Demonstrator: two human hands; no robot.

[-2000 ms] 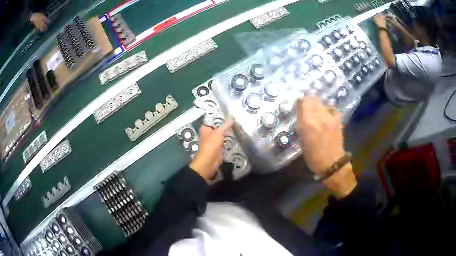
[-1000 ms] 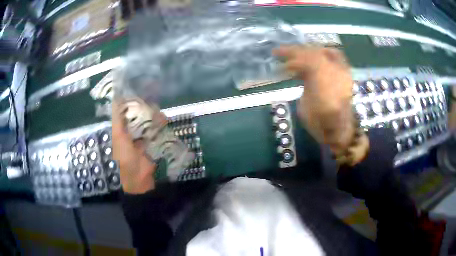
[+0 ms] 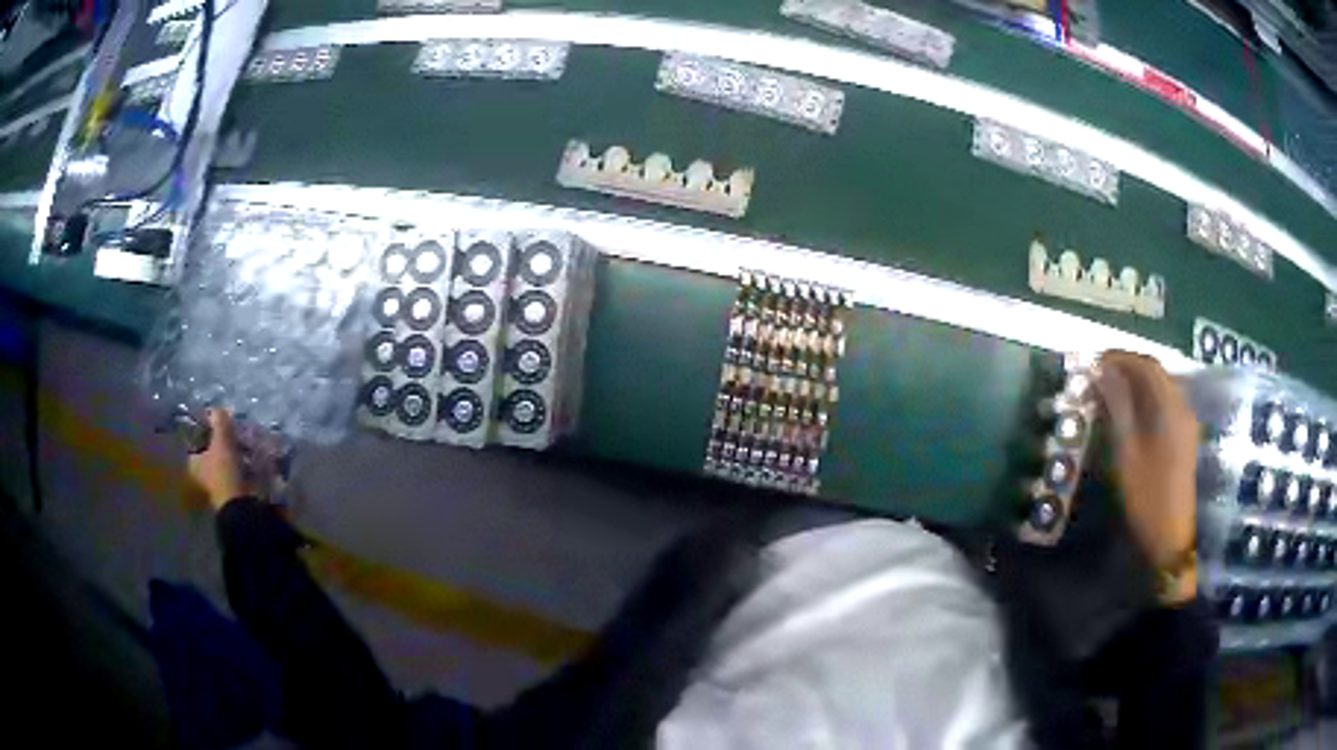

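Observation:
My left hand is at the far left, its fingers at the lower edge of a clear, shiny blister tray and seeming to pinch it. No black discs show in this tray. My right hand is at the right, its bent fingers at the upper end of a narrow housing with black rings, on the near ledge. Whether the fingers grip it is unclear. Left of centre, a block of housings with rows of black rings stands against the clear tray. A clear tray with dark rings is beyond my right hand.
Slim dark and silvery rods lie in a block on the near ledge. The green belt behind the white rail carries pale strips and scalloped pieces. Cables and a white fixture stand far left. The floor has a yellow line.
The view has turned left. The clear sheet held up between my hands is now low at the far left with my left hand. My right hand has come down by the ringed housing.

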